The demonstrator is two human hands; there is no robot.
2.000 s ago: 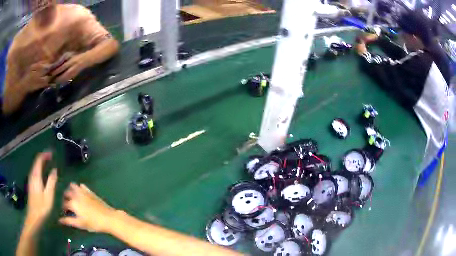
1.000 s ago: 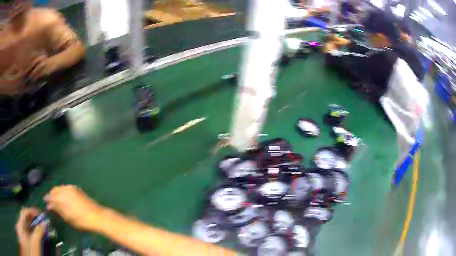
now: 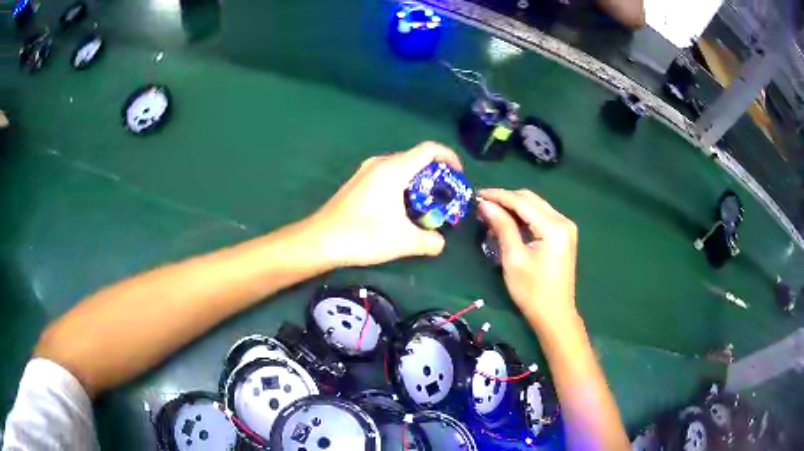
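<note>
My left hand grips the rim of a round black housing, its open end towards me. A blue ring-shaped circuit board with a dark centre shows in that end, with a yellow-green patch at its lower edge. My right hand is at the housing's right edge, thumb and index fingertips pinched together by the board. What they pinch is too small to tell. A small dark and pale part shows under the right fingers, partly hidden. End covers with pale faces and red leads with white plugs lie piled below my hands.
A housing glowing blue stands at the top. Another housing with a cover stands beyond my hands. A lone cover lies at upper left on the green surface. A metal rail and post are at upper right.
The view has swung left, and the near cover pile now shows below my hands. My hands have come together at the housing; the board and its held housing are now clearly visible.
</note>
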